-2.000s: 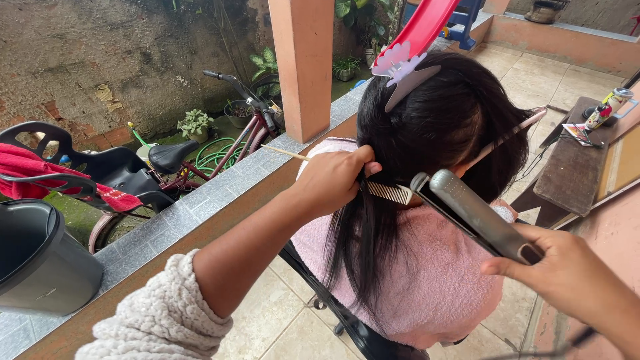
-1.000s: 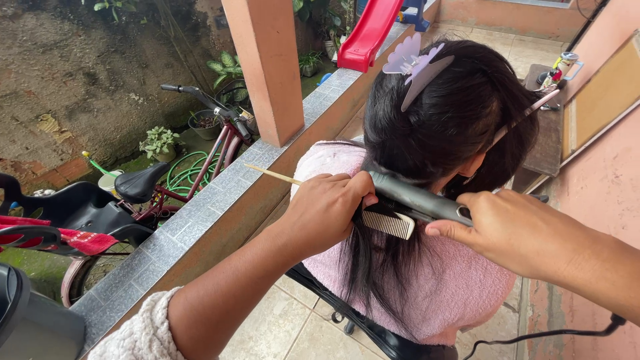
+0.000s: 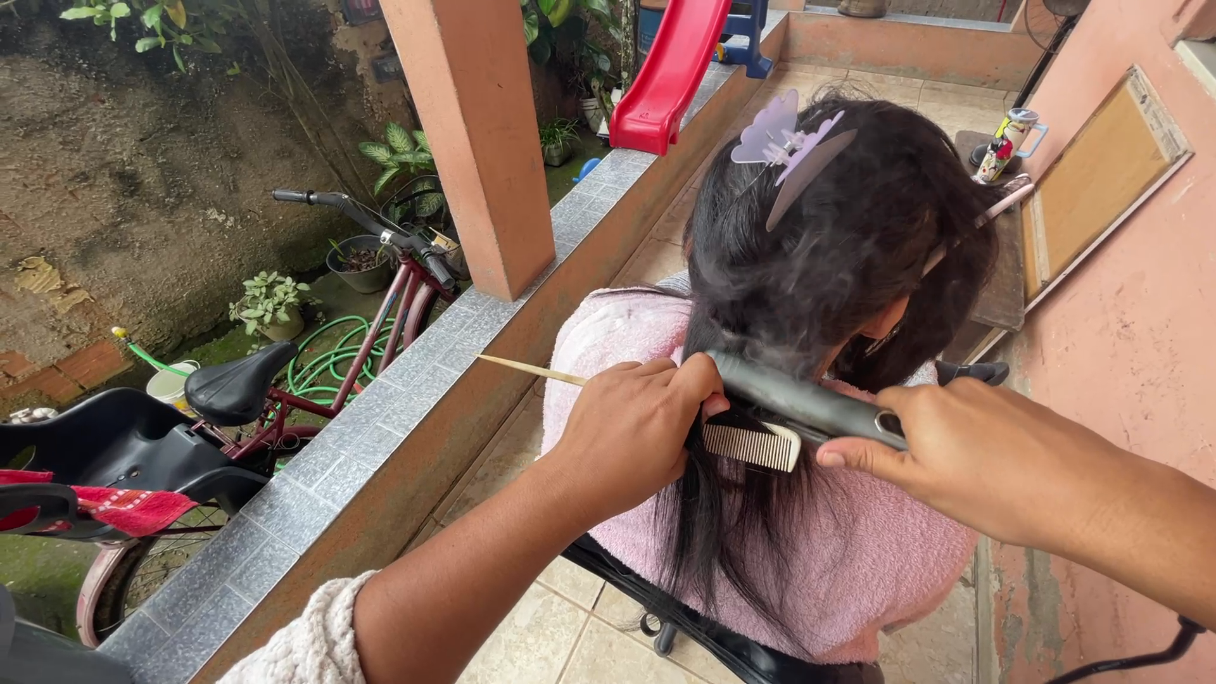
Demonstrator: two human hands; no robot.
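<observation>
A seated person with long dark hair (image 3: 807, 275) has a pink towel (image 3: 893, 532) around the shoulders. Purple butterfly claw clip (image 3: 784, 147) holds the hair on top. My left hand (image 3: 646, 427) grips a cream rat-tail comb (image 3: 750, 445), its thin tail pointing left and its teeth at the hanging hair. In my right hand (image 3: 959, 456) is a dark hair straightener (image 3: 798, 394), its plates together on a lock at the nape, beside the left fingers. Faint steam or smoke rises over the hair. A light pink strip-like item (image 3: 1005, 201) lies against the hair's right side.
On the left runs a tiled ledge (image 3: 380, 427) with a pillar (image 3: 475, 142); beyond it stands a bicycle (image 3: 351, 380) with a child seat. A red slide (image 3: 665, 76) is at the back. A decorated mug (image 3: 1007, 147) stands by the right wall. The straightener's cord (image 3: 1140, 655) hangs at lower right.
Two seconds ago the straightener was held away to the right of the lock; it has moved left onto the hair beside my left hand. Steam or smoke now shows. The view has shifted.
</observation>
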